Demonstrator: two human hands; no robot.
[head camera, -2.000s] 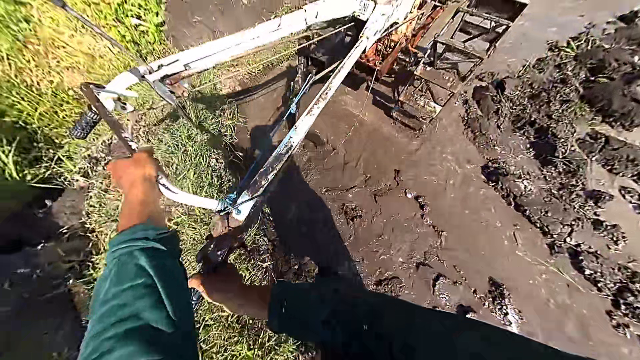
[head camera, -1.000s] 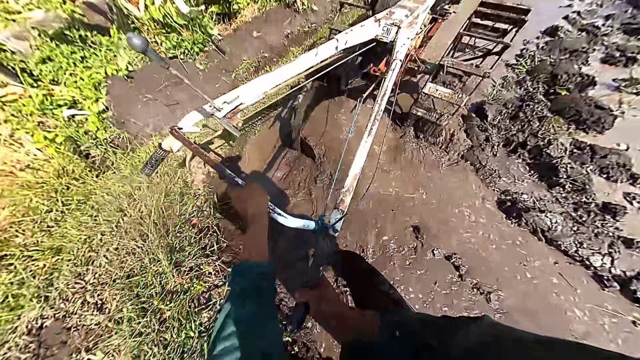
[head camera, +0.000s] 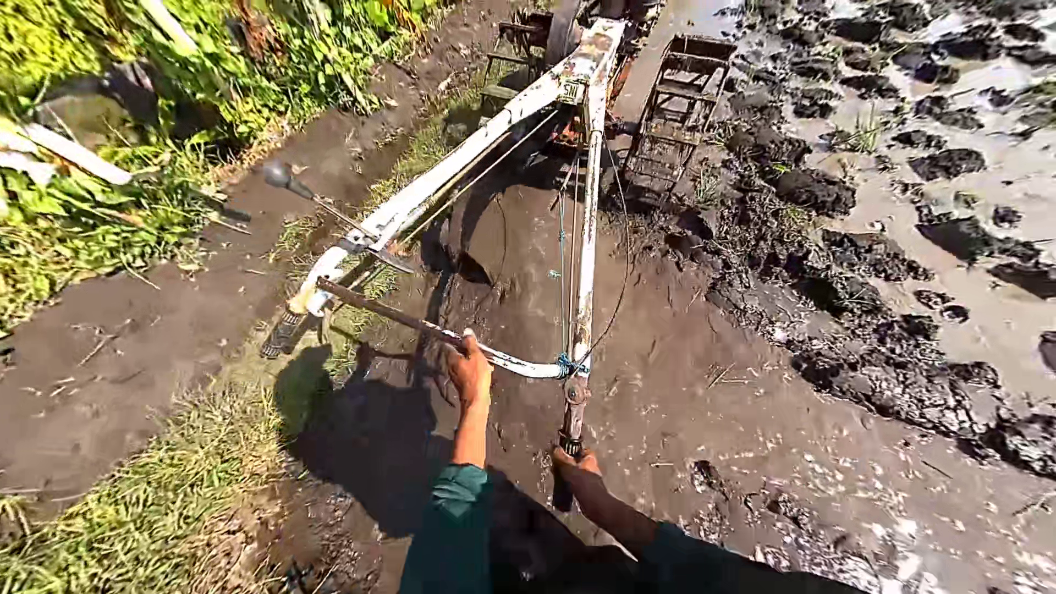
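The white handlebar frame (head camera: 487, 132) of a walking tractor spreads toward me in a V. My left hand (head camera: 469, 370) is closed around the crossbar (head camera: 388, 312) that joins its two arms. My right hand (head camera: 577, 464) grips the black rubber grip (head camera: 570, 445) on the right arm, just below a bolted joint. The left arm's grip (head camera: 282, 333) has no hand on it. A lever with a dark round knob (head camera: 278, 174) sticks out from the left arm. Blue cord (head camera: 569, 365) is knotted where the crossbar meets the right arm.
An iron cage wheel (head camera: 678, 111) stands in mud at the front right, with part of another (head camera: 511, 62) at the front left. Churned wet clods (head camera: 866, 272) lie to the right. Leafy plants (head camera: 305, 58) line the upper left; a grass strip (head camera: 165, 503) runs at lower left.
The tractor's frame has turned so that it points more directly away from me. Both hands keep their holds. The view has shifted, showing more of the muddy plot and the left bank.
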